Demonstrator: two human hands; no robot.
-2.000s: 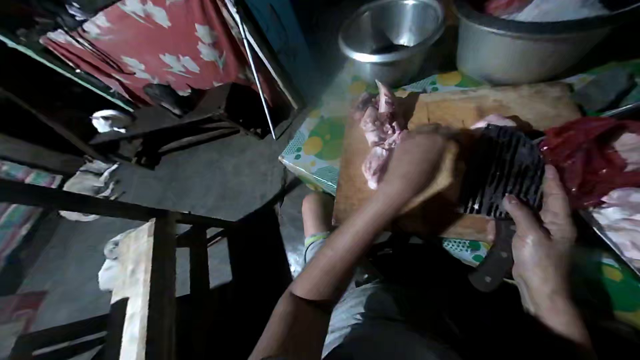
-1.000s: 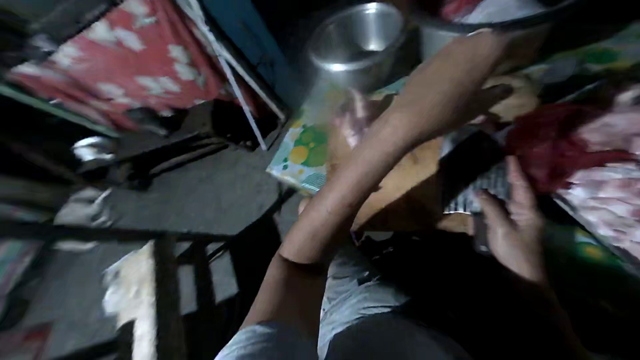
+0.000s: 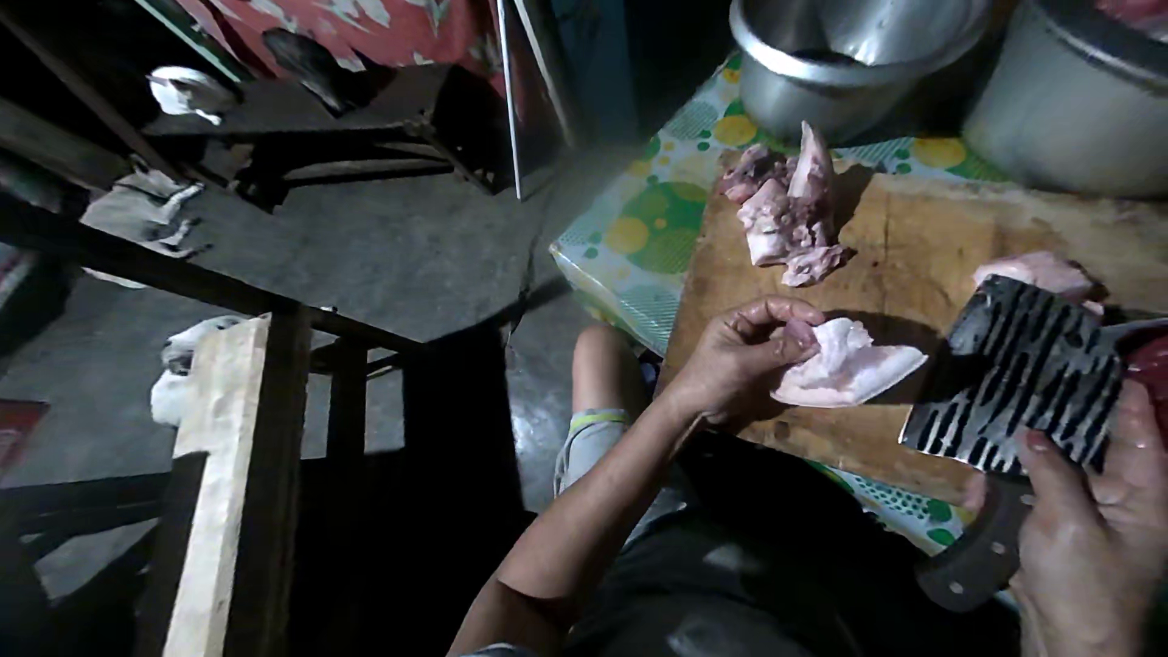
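My left hand (image 3: 748, 356) pinches a pale piece of meat (image 3: 849, 365) over the near part of a wooden cutting board (image 3: 912, 219). My right hand (image 3: 1086, 520) holds a cleaver (image 3: 1022, 374) by the base of its broad blade, which has dark streaks; its dark riveted handle (image 3: 976, 557) slants down under the hand. The blade is above the board's right part, its left edge near the piece. Beyond it lies another pale meat piece (image 3: 1031, 269). Bony meat scraps (image 3: 789, 214) are heaped at the board's far left.
A metal pot (image 3: 785, 91) and a larger pot (image 3: 1068, 119) stand behind the board on a patterned tablecloth (image 3: 639, 224). Red material (image 3: 1150, 365) shows at the right edge. At left are a wooden post (image 3: 224, 411), a low bench (image 3: 301, 114) and animals lying down, one on the floor (image 3: 137, 214).
My left hand has come back from the far right side, where it was one second ago, and now has a pale meat piece in its fingers. The right hand still holds the cleaver.
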